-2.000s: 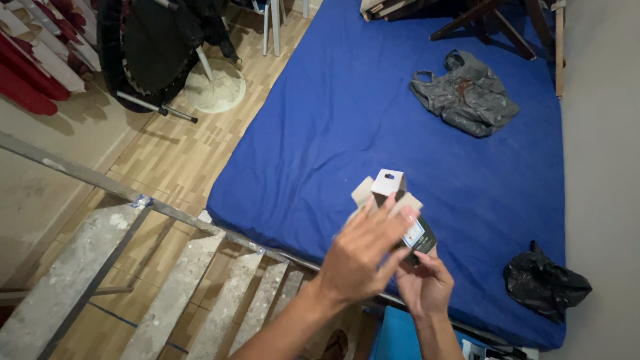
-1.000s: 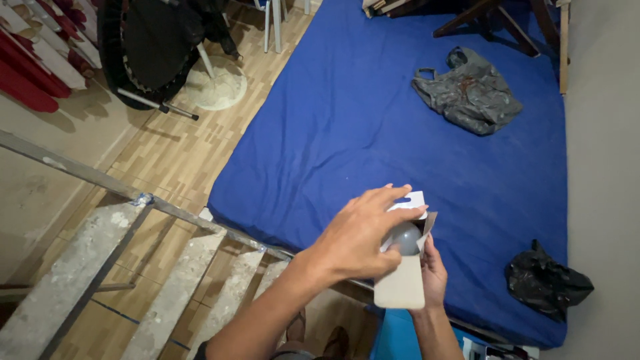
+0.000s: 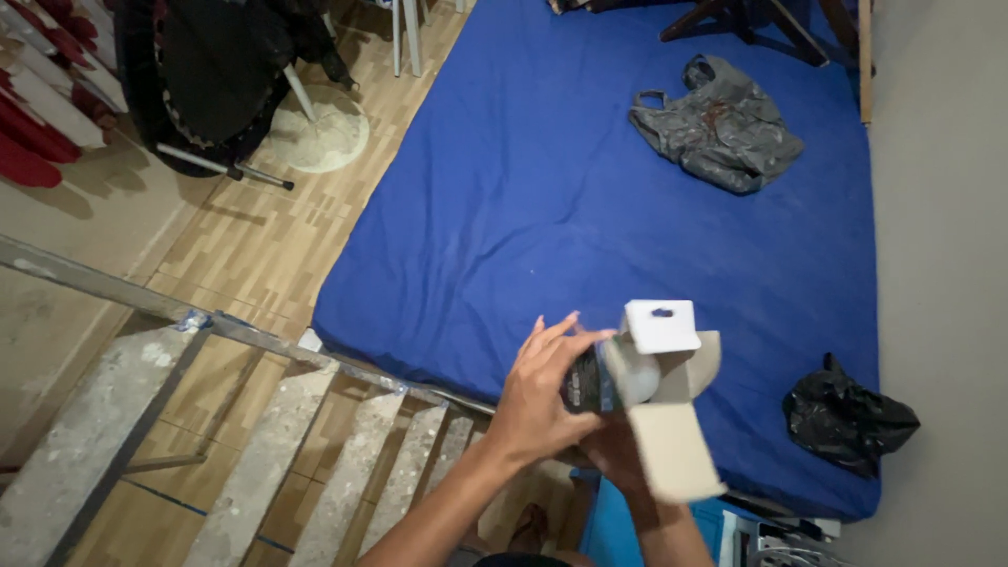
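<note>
A small cardboard box [image 3: 587, 382] with its flaps spread is held between my hands, its open end turned to the right and up. The rounded white dome of a light bulb [image 3: 644, 379] shows inside. My left hand [image 3: 543, 394] grips the box's dark printed side, thumb below and fingers above. My right hand [image 3: 618, 453] is under the box, mostly hidden by a long hanging flap [image 3: 677, 453]; its fingers cannot be seen clearly. A white flap with a hanging hole [image 3: 662, 326] stands up at the top.
Below me lies a bed with a blue sheet [image 3: 488, 260], bearing a grey plastic bag [image 3: 728, 130] and a black plastic bag [image 3: 846, 417]. Concrete stair treads [image 3: 260, 465] and a metal rail [image 3: 102, 283] are at left. A folded trampoline [image 3: 213, 71] leans beyond.
My left hand has moved from over the box's opening to its side. The box has turned, with its flaps now spread to the right; the bulb's dome was also visible one second ago.
</note>
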